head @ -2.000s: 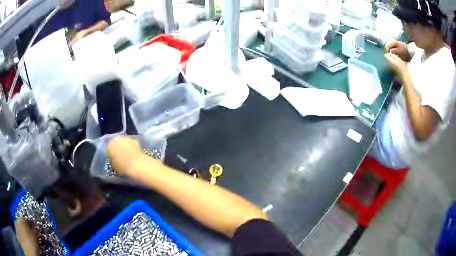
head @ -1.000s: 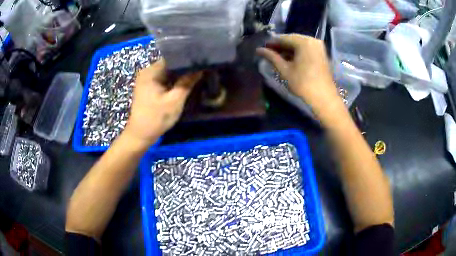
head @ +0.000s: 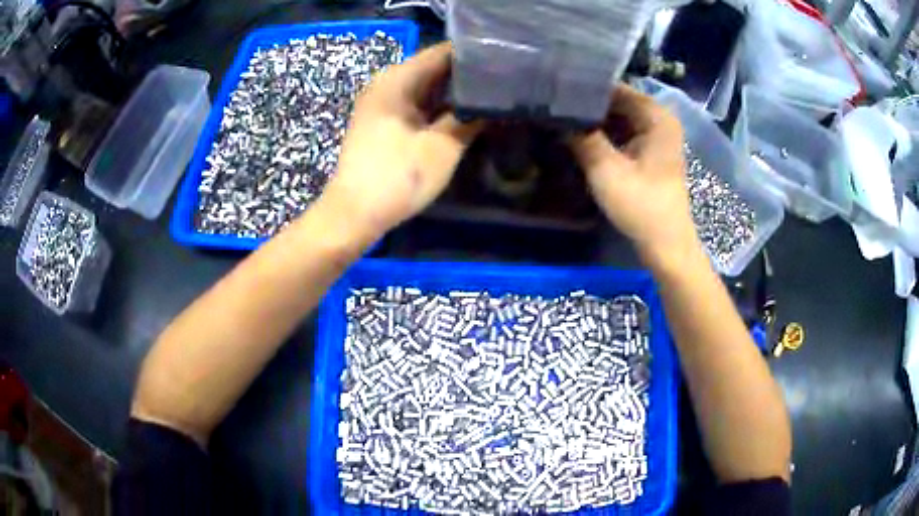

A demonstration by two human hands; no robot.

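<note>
The press head (head: pixel 539 60), a boxy block wrapped in plastic film, stands at the top centre over the dark brown press base (head: pixel 524 202). A small pale ring, the lower die (head: pixel 512 179), shows dimly on the base. My left hand (head: pixel 398 151) is at the left of the head, its fingertips under the lower edge. My right hand (head: pixel 635 166) is at the right, its fingertips also under the edge. The fingertips are in shadow or hidden, so I cannot tell what they hold. The near blue tray (head: pixel 499 277) is full of bright silver pressed assemblies (head: pixel 494 403).
The left blue tray (head: pixel 191 202) holds darker metal sleeves (head: pixel 287 136). Farther left are an empty clear bin (head: pixel 151 141) and a small clear tub of parts (head: pixel 60 252). Right of the press are a clear bin of small fittings (head: pixel 720 207), another clear bin (head: pixel 796 156) and a yellow-handled tool (head: pixel 791 339).
The view has turned from the right side of the bench to the press. My right hand has left the right clear bin and come under the press head, opposite my left hand.
</note>
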